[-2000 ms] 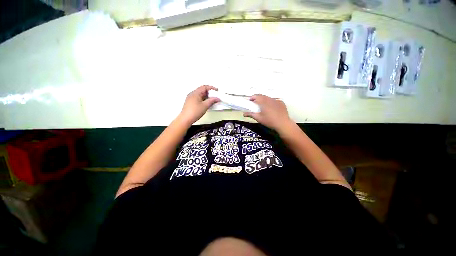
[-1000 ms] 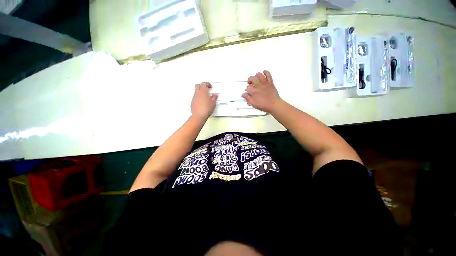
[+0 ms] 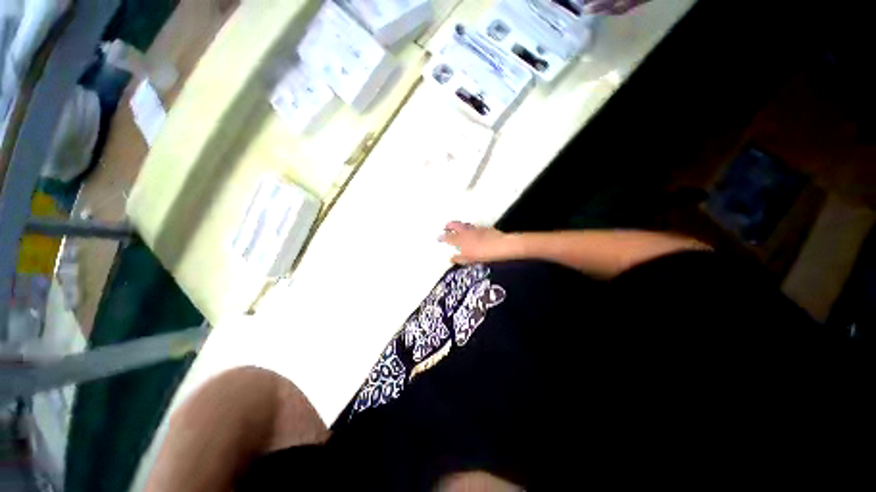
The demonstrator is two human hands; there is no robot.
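Observation:
My right hand (image 3: 468, 242) lies low over the glossy table near its front edge, fingers loosely spread, with nothing visible in it. My left arm shows only as a blurred forearm or elbow at the lower left; its hand is out of the picture. A pale white tray (image 3: 467, 151), washed out by glare, lies beyond my right hand, not touching it. Past it, filled white trays (image 3: 498, 82) with a dark cable, a round grey piece and a shiny clear strip each stand side by side at the upper right.
A stack of empty white trays (image 3: 276, 227) stands on the raised yellowish board (image 3: 206, 159). More white tray stacks (image 3: 348, 56) stand farther along it. Part of another person's hand (image 3: 611, 6) shows at the top edge. A grey metal frame (image 3: 106, 363) stands at the left.
The view has swung round and tilted. My hands have parted: my left hand has gone out of the picture, and my right hand is off the tray it was touching.

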